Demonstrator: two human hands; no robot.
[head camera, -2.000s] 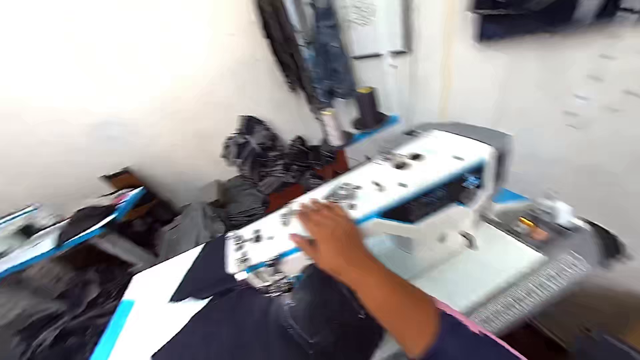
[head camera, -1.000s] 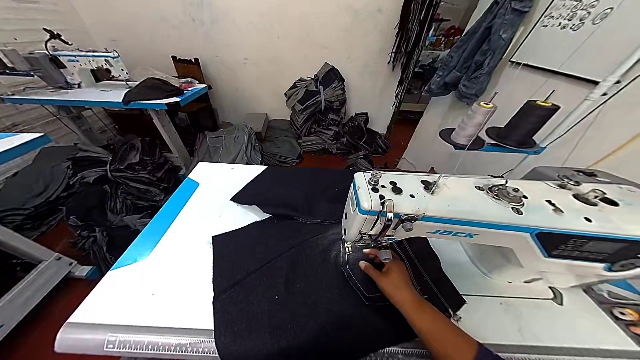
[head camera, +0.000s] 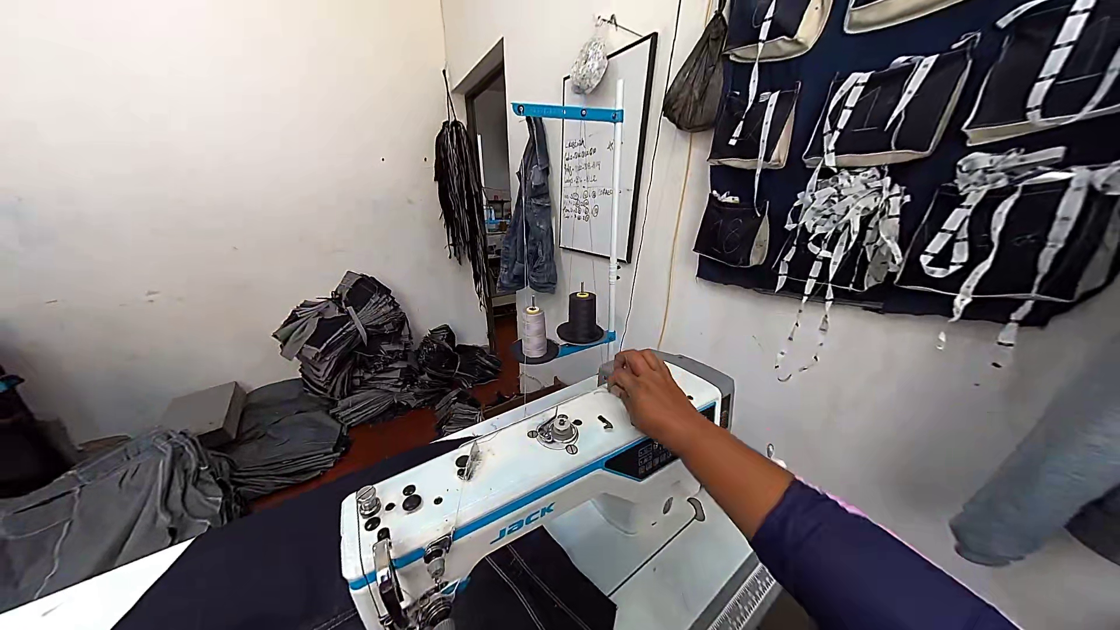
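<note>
My right hand (head camera: 647, 389) rests on the top rear of a white and blue Jack sewing machine (head camera: 490, 490), near the thread stand; its fingers are bent, and what lies under them is hidden. Dark denim (head camera: 534, 586) with light stitched lines lies under the machine's arm, and more dark cloth (head camera: 236, 542) spreads to the left. A light thread cone (head camera: 534, 334) and a black thread cone (head camera: 582, 317) stand behind the machine. My left hand is out of view.
Bundles of cut denim (head camera: 350, 341) and stacked grey garments (head camera: 114, 507) lie at the left. The blue and white thread stand (head camera: 615, 219) rises behind the machine. Fabric pockets (head camera: 884, 114) with straps hang on the right wall. A grey-blue cloth (head camera: 1032, 490) hangs at the right edge.
My right hand has left the denim beside the needle area and is now at the machine's top rear. The view has swung right and up.
</note>
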